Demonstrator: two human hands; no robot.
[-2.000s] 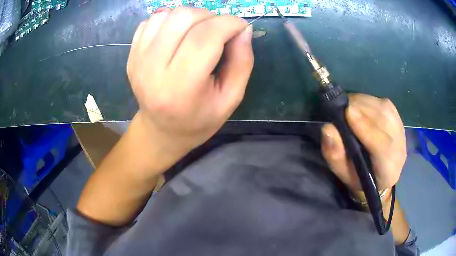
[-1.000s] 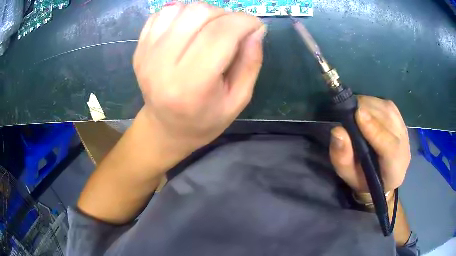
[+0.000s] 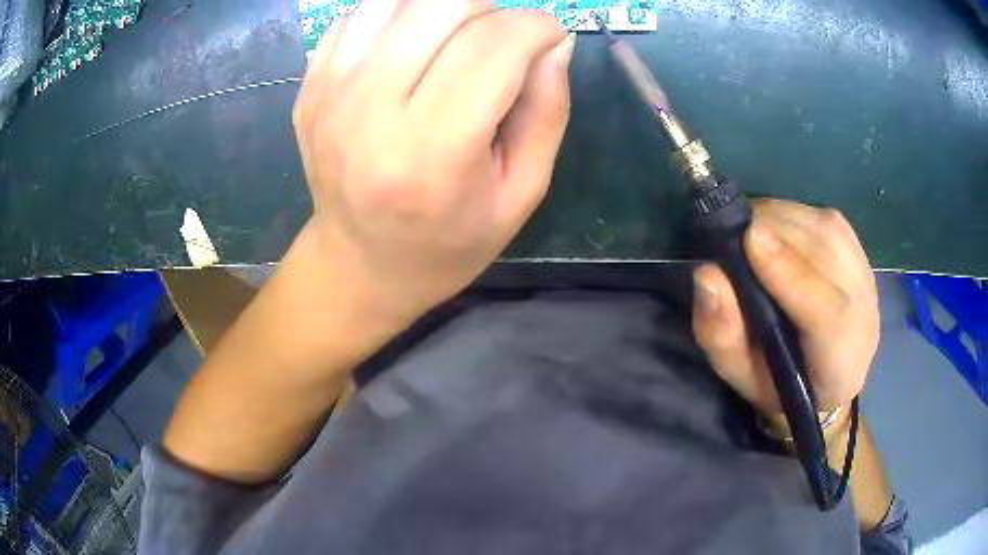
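My right hand [image 3: 796, 309] holds a black-handled soldering iron [image 3: 748, 260]. Its brass-coloured collar and barrel point up and left, and its tip is at the near edge of the green PCB panel [image 3: 634, 18]. My left hand [image 3: 428, 152] is closed with thumb and finger pinched beside the panel's near edge, covering much of it. A thin silvery solder wire [image 3: 200, 98] trails from behind this hand to the left over the bench. The wire's end at the fingertips is too small to make out. The panel's far part is cut off by the top edge.
More green PCB panels [image 3: 87, 41] lie at the far left beside clear plastic packaging [image 3: 20, 49]. A cream pointed scrap [image 3: 197, 239] is at the near edge of the dark green bench [image 3: 650, 217]. Below are brown cardboard [image 3: 211, 304] and blue plastic stools or crates [image 3: 103, 336].
The panel has shifted slightly left from both earlier frames. The iron moved right, then back left, its tip staying near the panel's edge. My left hand is slightly right of its place two seconds ago.
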